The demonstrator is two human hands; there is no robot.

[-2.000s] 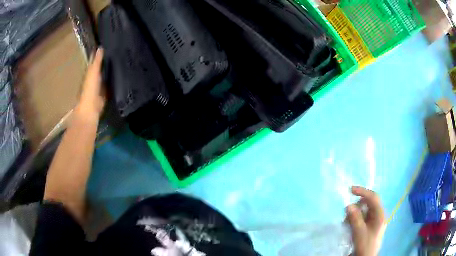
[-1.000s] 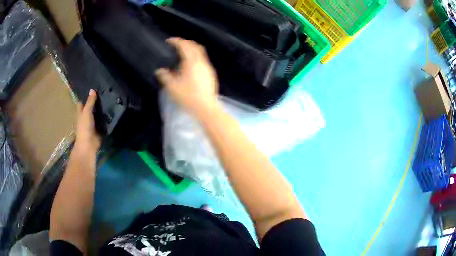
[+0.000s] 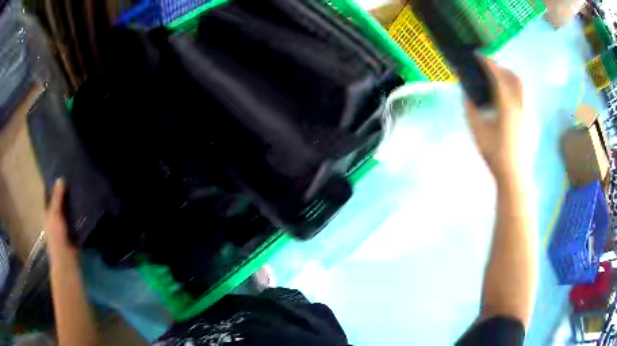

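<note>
A green crate (image 3: 233,280) full of long black plastic housings (image 3: 270,101) lies in front of me, the image blurred. My left hand (image 3: 59,219) is at the far left, its fingers against a black housing (image 3: 67,155) by the crate's left side. My right hand (image 3: 499,111) is raised at the upper right and grips a long black housing (image 3: 467,61), seen partly cut off by the top edge. Its outline is blurred.
A yellow crate (image 3: 419,47) and another green crate (image 3: 507,27) stand beyond the full crate. Blue crates show at the top left (image 3: 162,10) and right (image 3: 578,233). A cardboard carton (image 3: 580,155) stands at the right. Brown cardboard (image 3: 17,162) lies at the left.
My right hand has moved from the housings over the crate to the upper right, with a black housing in it. The crumpled clear bag no longer shows clearly. The view has shifted.
</note>
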